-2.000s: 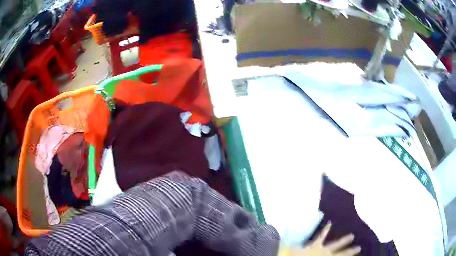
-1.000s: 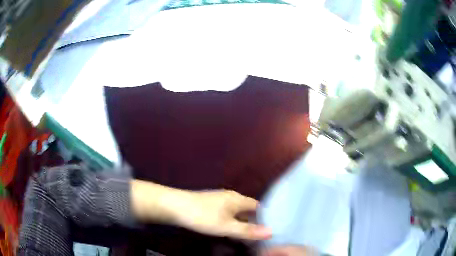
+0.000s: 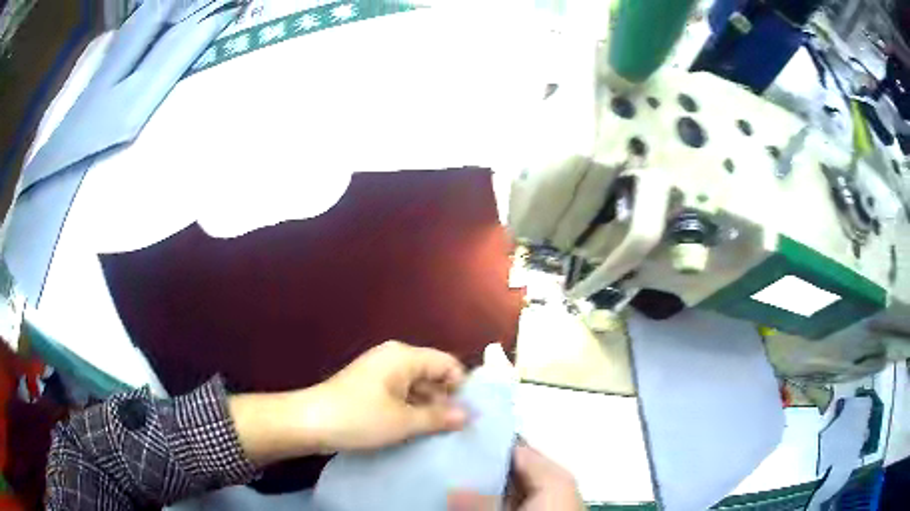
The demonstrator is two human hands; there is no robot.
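Observation:
A maroon body panel (image 3: 309, 289) with a scooped neckline lies flat on the white table, its right edge beside the needle area. My left hand (image 3: 384, 399) rests over its lower part and pinches the edge of a pale grey-blue panel (image 3: 399, 474) between thumb and fingers. My right hand (image 3: 539, 484), cut off by the bottom edge, holds the right side of the same pale panel. The presser foot area (image 3: 521, 274) is lit; the needle itself cannot be made out.
The cream sewing machine head (image 3: 738, 180) with a bright display (image 3: 795, 296) stands at the right. A flat grey-blue piece (image 3: 698, 399) lies right of the needle plate (image 3: 574, 349). Pale cut pieces (image 3: 100, 110) lie at the far left. A blue thing (image 3: 748, 45) is behind the machine.
The view has swung right from the baskets to the machine. Since the last earlier frame, the pale panel's edge has come up between my hands and my right hand shows more.

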